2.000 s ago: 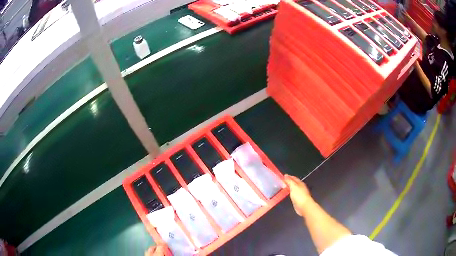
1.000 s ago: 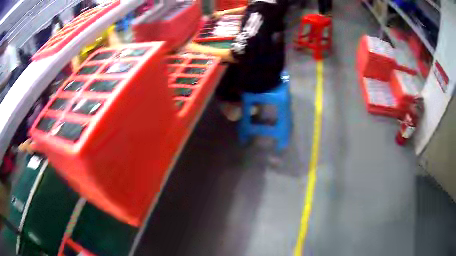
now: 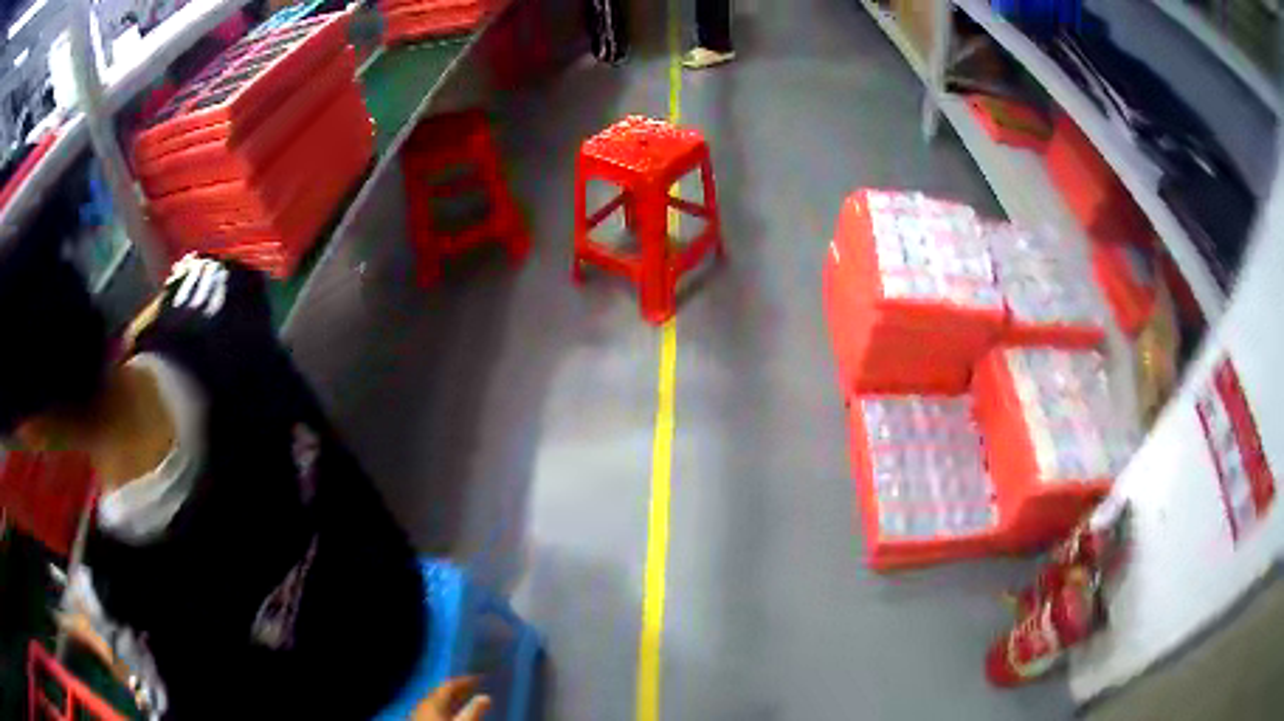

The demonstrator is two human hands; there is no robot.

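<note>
A hand, cut off by the bottom edge beside the blue stool, seems to be my left hand (image 3: pixel 454 700); it is blurred, only part of its fingers shows, and whether it holds anything cannot be told. My right hand is out of the picture. A blue plastic stool (image 3: pixel 472 634) stands at the lower left, behind a person in black (image 3: pixel 268 521). Part of a red tray (image 3: pixel 64 690) shows at the bottom left corner, near that person's hands.
Red stools (image 3: pixel 648 211) stand near the yellow walkway line (image 3: pixel 658 521). Packed goods in red trays (image 3: pixel 929 458) stand on the floor at right, near a red fire extinguisher (image 3: pixel 1049 620) and shelving. Stacked trays (image 3: pixel 268 169) stand on the bench. Another person's legs show at the top.
The view has swung right, away from the phone tray and bench, to the walkway. The person in black now appears large at left. Both hands held the tray's edges two seconds ago.
</note>
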